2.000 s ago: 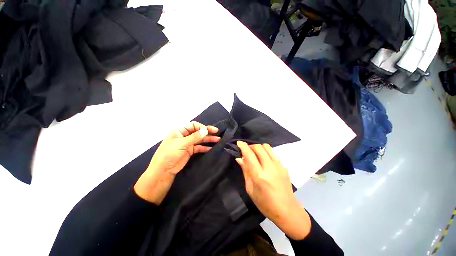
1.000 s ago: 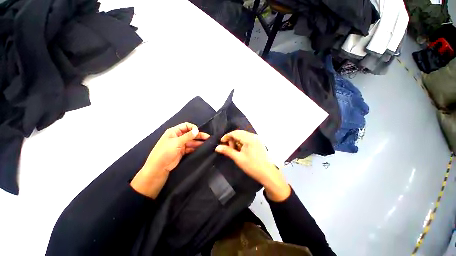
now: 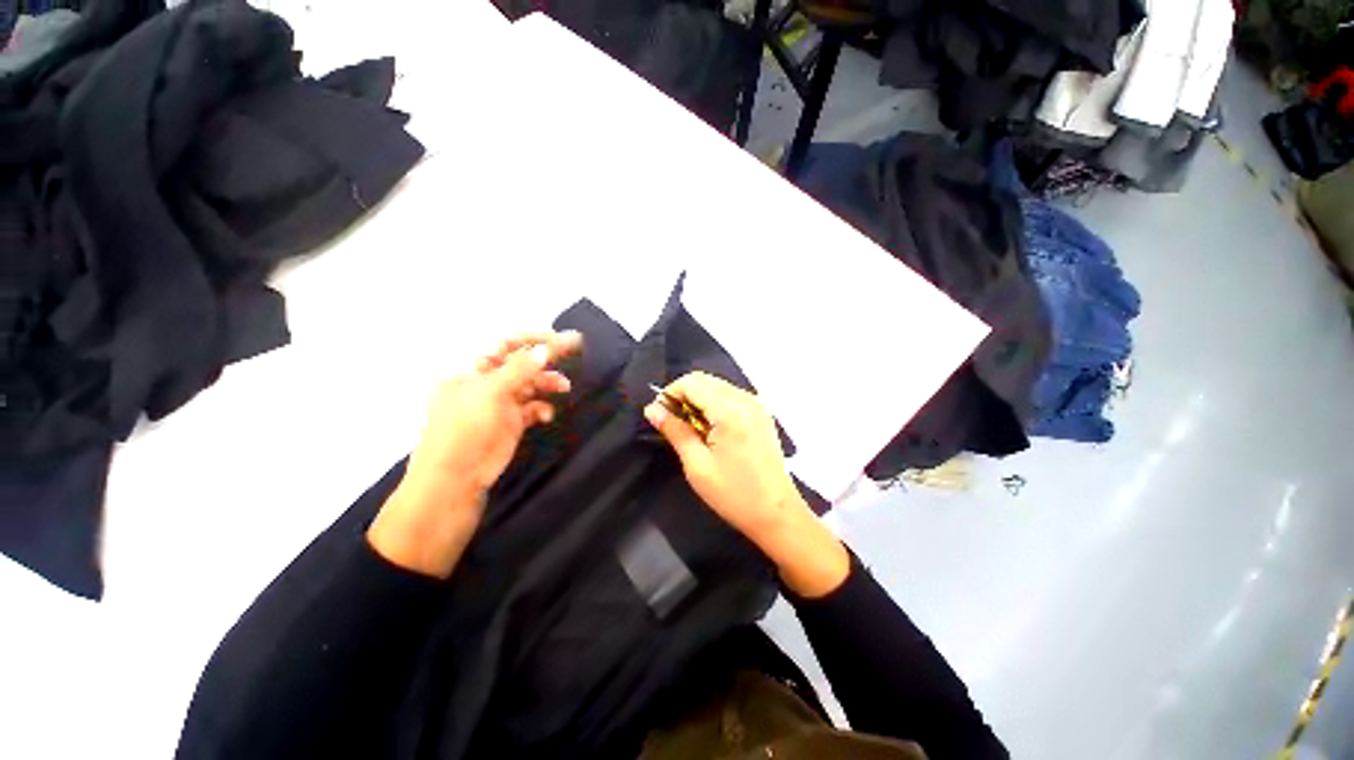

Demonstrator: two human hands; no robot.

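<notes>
A black garment (image 3: 579,520) lies on the white tabletop in front of me, with two pointed corners at its far end and a small dark grey label (image 3: 655,569) on its near part. My left hand (image 3: 483,431) is raised over the garment's left side, fingers apart, with nothing visible in it. My right hand (image 3: 728,450) is closed around small yellow thread snips (image 3: 686,410), their tips pointing left over the cloth near the far corners. Most of the snips is hidden in the fingers.
A heap of black garments (image 3: 193,193) lies on the tabletop (image 3: 490,193) at the far left. Beyond the right edge are black cloth (image 3: 950,238), blue denim (image 3: 1077,319) and white garments (image 3: 1173,67). The grey floor (image 3: 1158,579) has a yellow-black striped line.
My left hand has let go of the cloth and moved up and left, its fingers spreading. The yellow snips now show more clearly in my right hand. The far corners have shifted slightly.
</notes>
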